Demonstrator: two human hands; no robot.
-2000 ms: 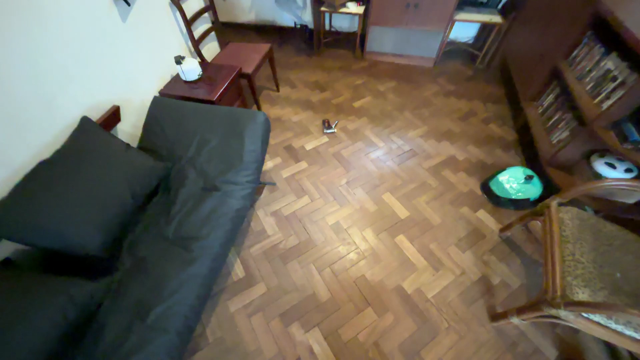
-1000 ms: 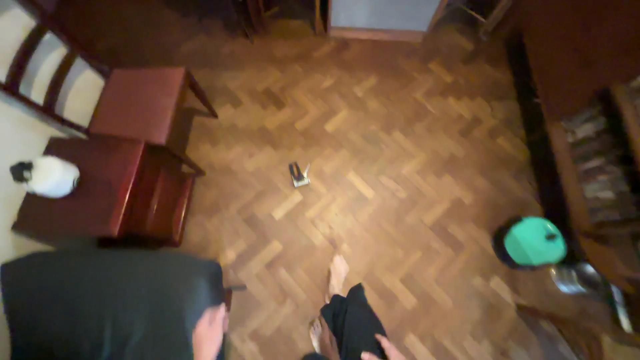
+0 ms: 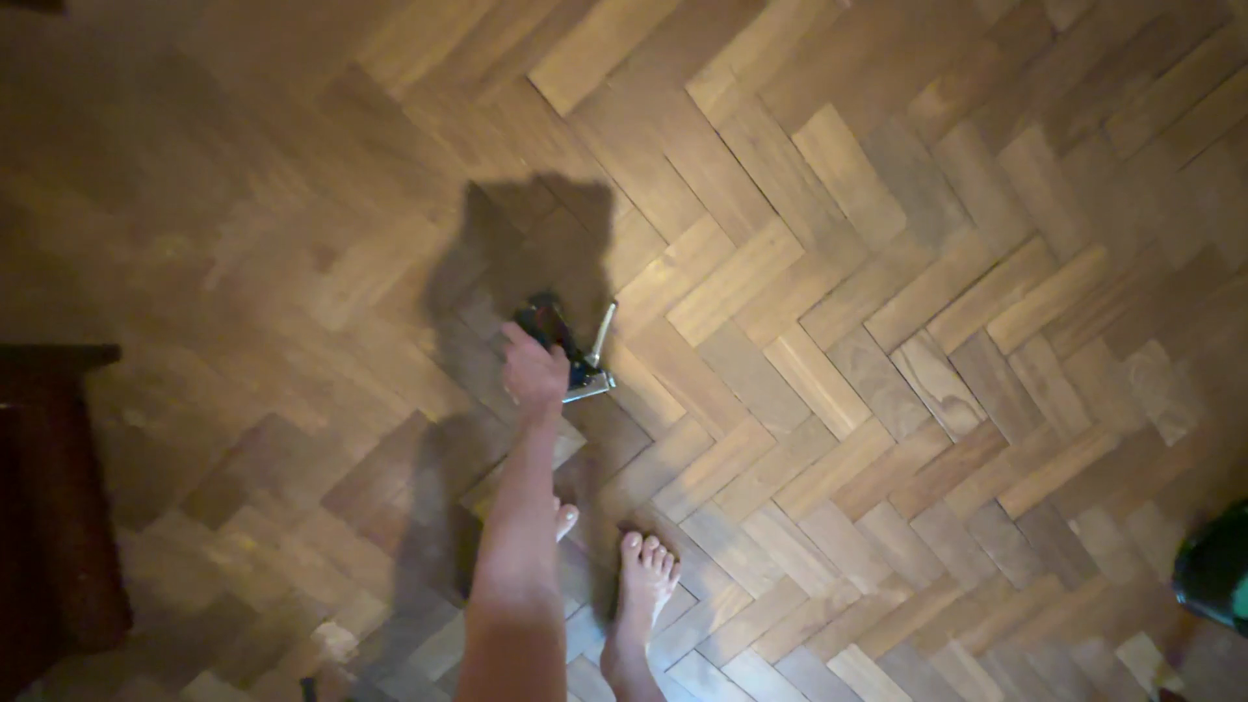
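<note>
My left hand reaches down from the bottom of the view, its fingers curled at the near left side of a small black and silver tool. The tool's exact kind is unclear. A thin silver arm sticks up at its right, and a silver strip runs along its near edge. The hand hides part of the black body, and the fingertips are hard to make out. The tool is low over or on the herringbone parquet floor. My right hand is out of view.
My bare right foot stands on the parquet, with toes of the other foot partly behind my forearm. Dark wooden furniture edges the left side. A dark and green round object is cut off at the right edge.
The view has moved down close over the floor. My left hand, earlier near the black couch seat, has come to the tool on the floor. My right hand has left the view.
</note>
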